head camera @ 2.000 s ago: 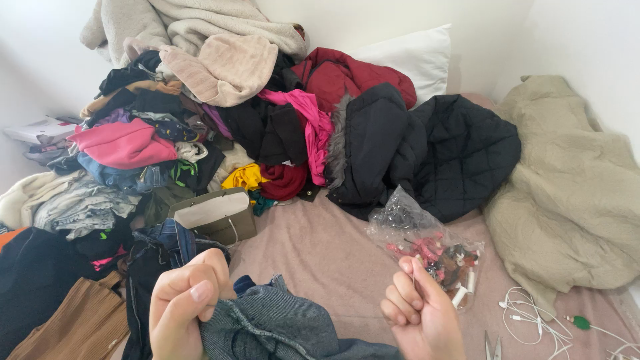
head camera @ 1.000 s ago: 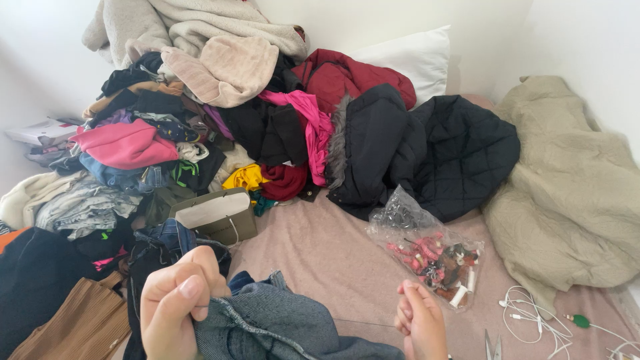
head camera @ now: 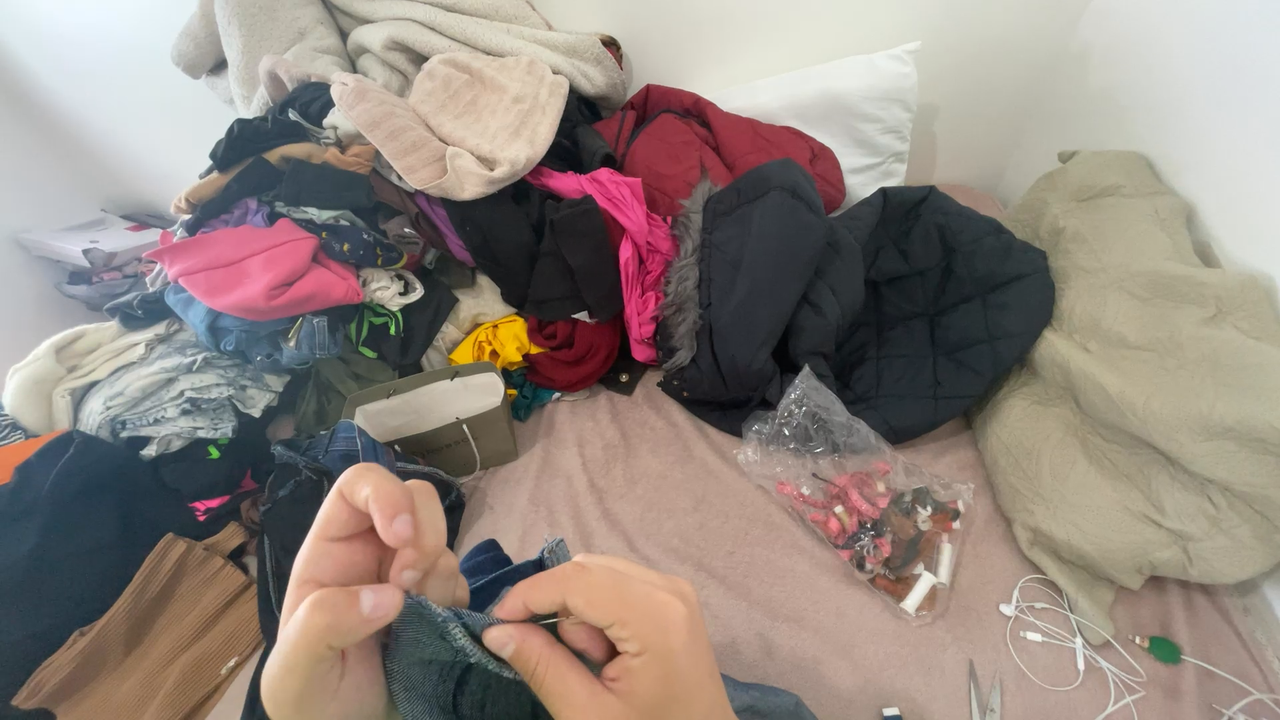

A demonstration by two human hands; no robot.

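My left hand [head camera: 365,600] grips the edge of a piece of blue denim [head camera: 450,660] at the bottom centre, its thumb at the seam and its index finger raised and bent. Right against the same seam is my right hand [head camera: 610,635], with thumb and index finger pinched on a thin metal needle [head camera: 548,621], of which only a short part shows. Thread cannot be made out. Beyond the hands, to the right, a clear plastic bag [head camera: 870,510] holds white thread spools and pink and brown items. Scissors [head camera: 984,690] lie partly in view at the bottom edge.
A large heap of clothes [head camera: 260,270] covers the left side, with an open paper bag [head camera: 465,430] before it. A black quilted jacket [head camera: 930,310], a white pillow [head camera: 870,110] and a beige cloth [head camera: 1140,400] lie farther back. White earphones [head camera: 1075,645] rest on the pink sheet [head camera: 640,480].
My right hand has moved left, from a spot apart from the left hand to the denim seam beside it. My left hand's index finger has lifted from its tighter fold.
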